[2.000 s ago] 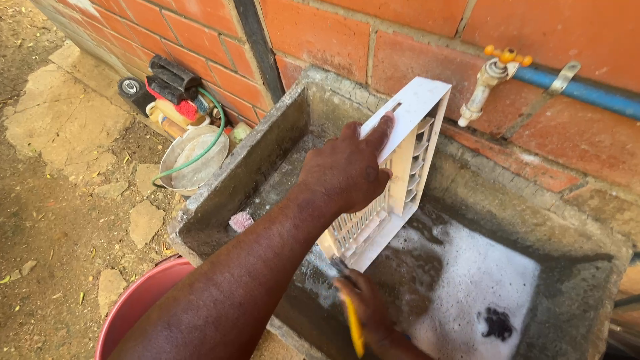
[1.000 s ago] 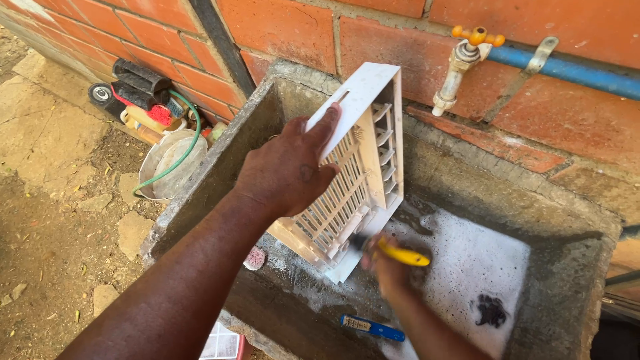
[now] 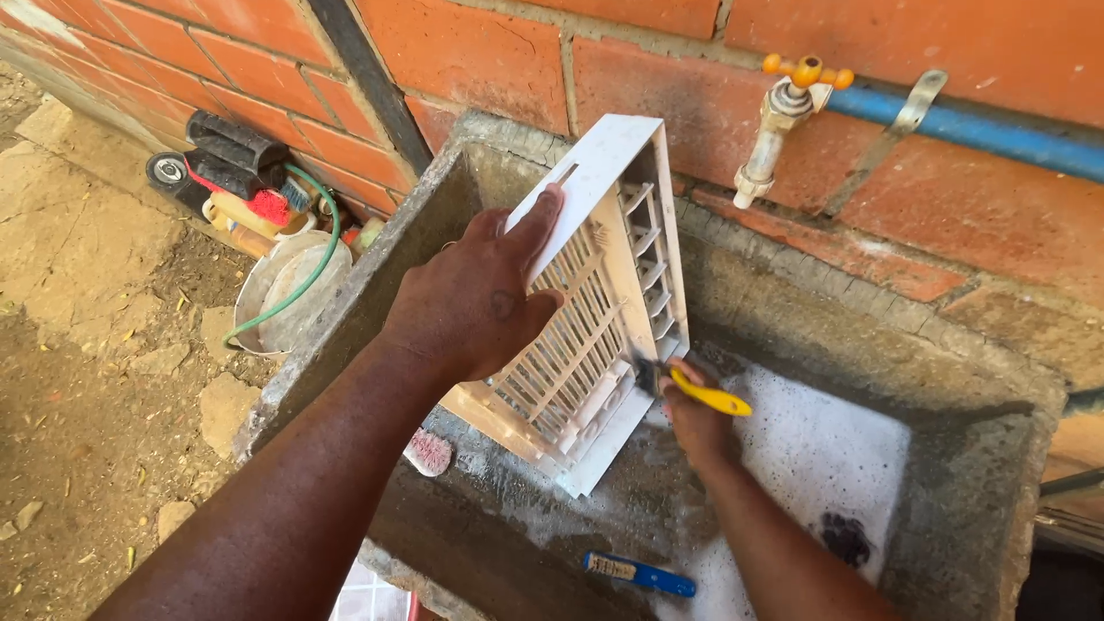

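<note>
A white and beige plastic louvred grille frame stands tilted on its edge inside a concrete sink. My left hand grips its upper edge, with the index finger along the white rim. My right hand holds a paintbrush with a yellow handle; its dark bristles touch the frame's lower inner corner. A blue-handled tool lies on the sink floor below the frame. A pink-bristled brush lies left of the frame. Soapy water with foam and a dark clump are at the right.
A tap with an orange handle on a blue pipe juts from the brick wall above the sink. To the left, a bucket with a green hose stands by jugs and a wheel. The sink's thick rim runs around the work.
My right hand has moved up along the frame's lower edge with the yellow brush. My left hand keeps its hold on the upper edge. The view has shifted somewhat.
</note>
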